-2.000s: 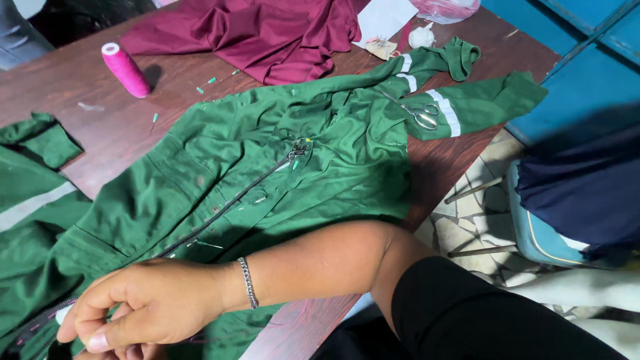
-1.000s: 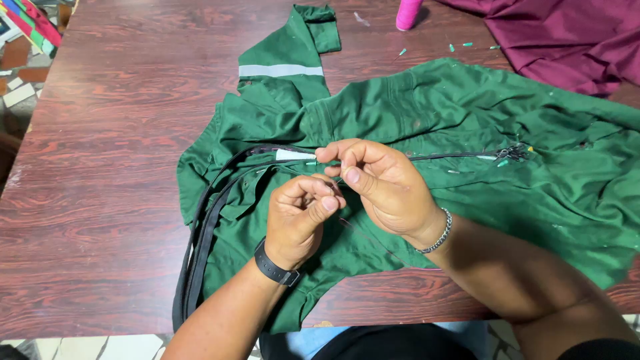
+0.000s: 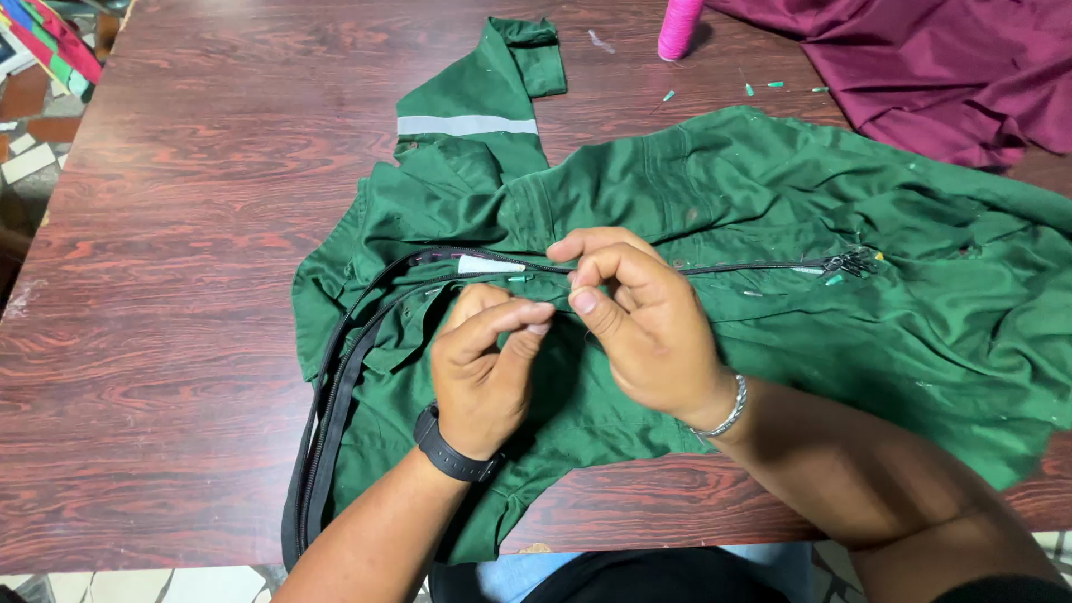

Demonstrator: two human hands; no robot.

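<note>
My left hand [image 3: 486,360], with a black wristband, has its thumb and forefinger pinched over the green coverall [image 3: 620,184]; what lies between them is too fine to make out. Just right of it, my right hand [image 3: 645,327], with a silver bracelet, also has thumb and fingertips together, perhaps on a thin thread. Beneath the hands a black zipper [image 3: 335,377] runs along the garment, curving down past the table edge at left. A white strip [image 3: 490,265] shows beside the zipper. The zipper's metal end [image 3: 850,264] lies to the right. A grey reflective band [image 3: 466,126] crosses the sleeve.
A pink thread spool [image 3: 680,29] stands on the wooden table [image 3: 167,251] at the back. Several green-headed pins [image 3: 775,84] lie near it. Maroon fabric [image 3: 938,75] covers the back right. Colourful items [image 3: 54,42] are beyond the table's left side.
The view has swung left since the oldest frame, where only one hand showed plainly. Since one second ago both hands have stayed over the zipper, with the fingertips slightly shifted.
</note>
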